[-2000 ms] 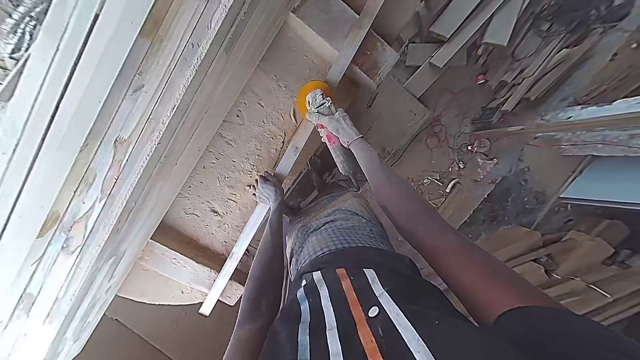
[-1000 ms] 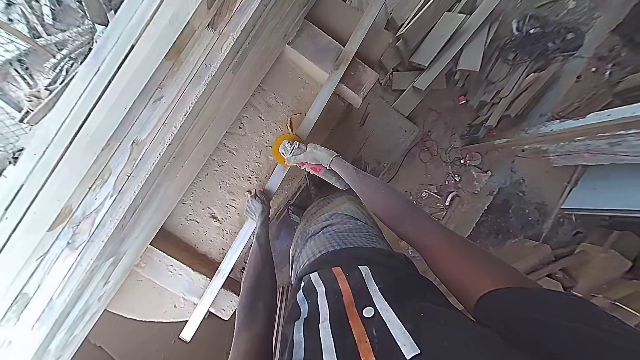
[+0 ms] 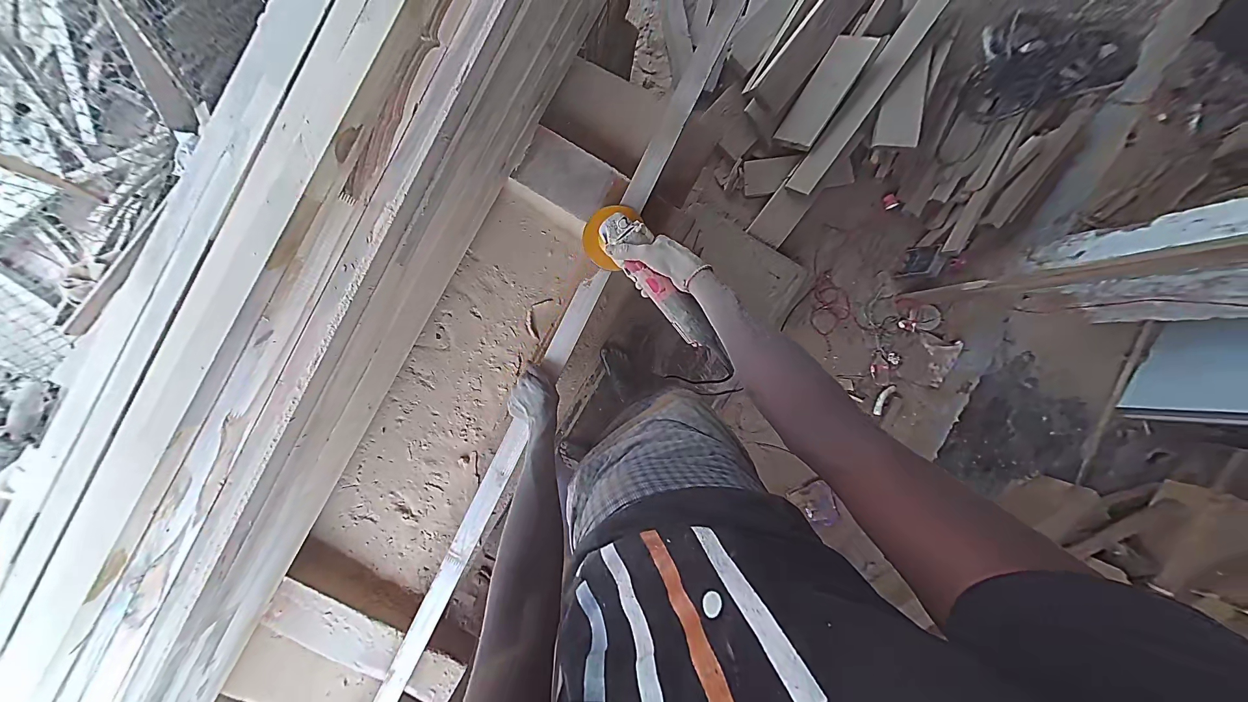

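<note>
A long, narrow wooden strip (image 3: 480,502) runs diagonally across the dusty work surface, over wooden crosspieces. My left hand (image 3: 533,398) grips the strip around its middle. Further up, my right hand (image 3: 667,261), in a pale glove, is closed on the head end of an angle grinder (image 3: 682,314) with a red-marked body. Its round yellow disc (image 3: 598,237) lies over the strip, at or just above its face; whether it touches cannot be told. A dark cord hangs from the grinder's rear end.
Long stacked boards (image 3: 322,292) fill the left side. Crosspieces (image 3: 570,175) jut out beneath the strip. Offcut planks (image 3: 829,93) lie heaped at the upper right, with tangled red wires (image 3: 829,302) on the ground and broken sheet pieces (image 3: 1194,531) at lower right.
Between the two earlier frames, the grinder in my right hand moved down the strip toward my left hand; now it is further up the strip, with a wider gap between the hands.
</note>
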